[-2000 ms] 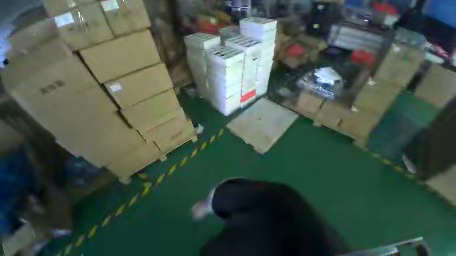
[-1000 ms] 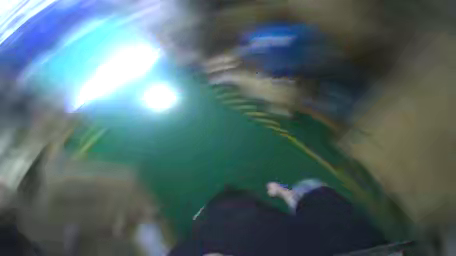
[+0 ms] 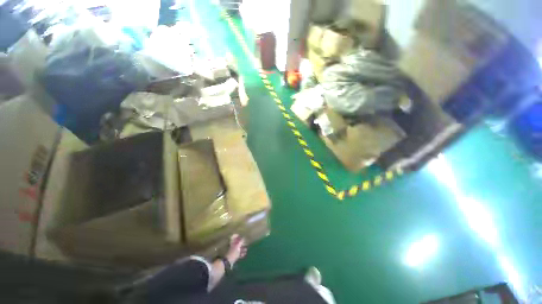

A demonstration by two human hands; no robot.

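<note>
My left hand (image 3: 237,250), small and blurred with a dark band at the wrist, reaches from a dark sleeve at the lower middle. It is at the front right edge of a large open brown carton (image 3: 113,222); I cannot tell whether it touches it. Its finger shape is unclear. A folded, taped brown carton piece (image 3: 202,190) lies at the large carton's right side. A small pale shape (image 3: 318,282) shows at the right of my dark clothing at the bottom edge; I cannot tell whether it is my right hand or cuff.
Dark and clear plastic bags (image 3: 89,83) lie behind the carton. Yellow-and-black floor tape (image 3: 303,145) runs up the aisle and turns a corner. Beyond it are cartons (image 3: 368,142), a grey bag (image 3: 362,83) and a red cylinder (image 3: 267,50). A blue object (image 3: 529,124) is at the far right.
The view has swung from tall carton stacks, through a blurred turn, to the open carton and taped corner. A hand was over green floor before; my left hand now shows by the carton.
</note>
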